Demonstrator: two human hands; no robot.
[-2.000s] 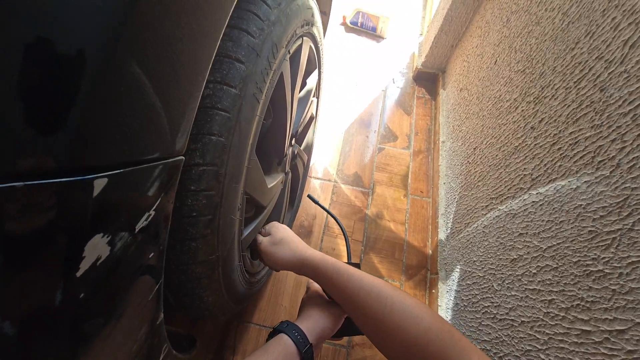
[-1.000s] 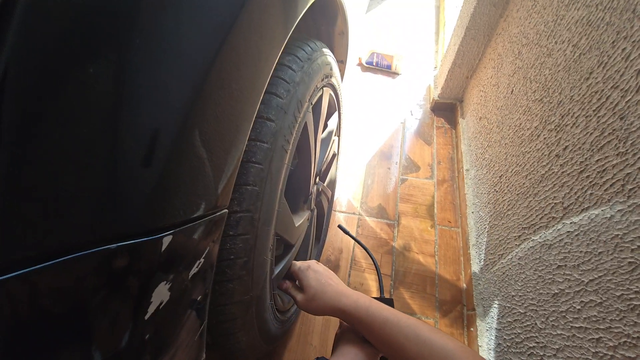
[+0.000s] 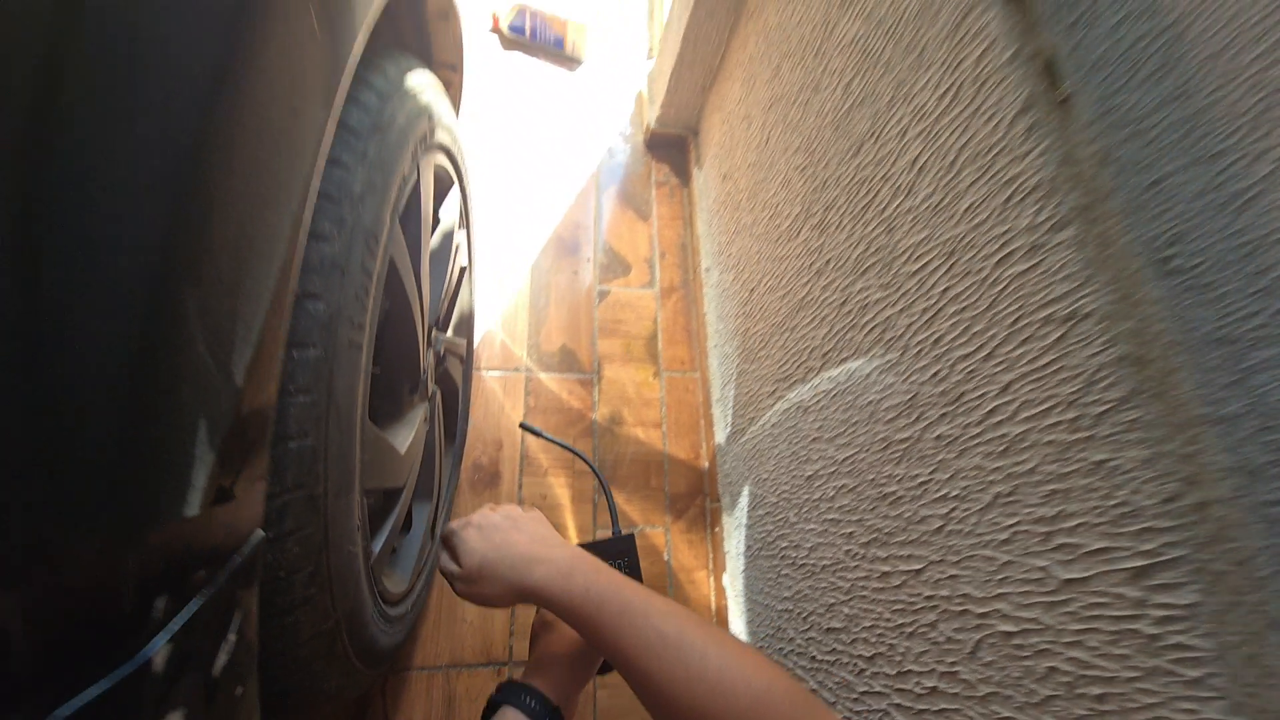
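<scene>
My right hand point(image 3: 500, 555) is curled beside the lower edge of the alloy wheel point(image 3: 400, 440) of a dark car; whether anything small is inside its fingers cannot be seen. Around the wheel is a black tire point(image 3: 325, 400). My left hand point(image 3: 560, 640), with a black watch on its wrist, is beneath my right forearm, holding a black portable tire inflator point(image 3: 625, 555). Its fingers are mostly hidden. The inflator has a lit display, and its short black hose point(image 3: 585, 460) curves up and left to a free end, apart from the wheel.
Dark car bodywork point(image 3: 130, 250) fills the left side. A rough textured wall point(image 3: 950, 350) rises at the right. Between them runs a narrow strip of brown floor tiles point(image 3: 565, 320), with strong sun glare farther off. A plastic bottle point(image 3: 540, 35) lies on the floor at the top.
My right hand has come away from the wheel's lower rim, where its fingers were before. The view has shifted, showing more of the wall.
</scene>
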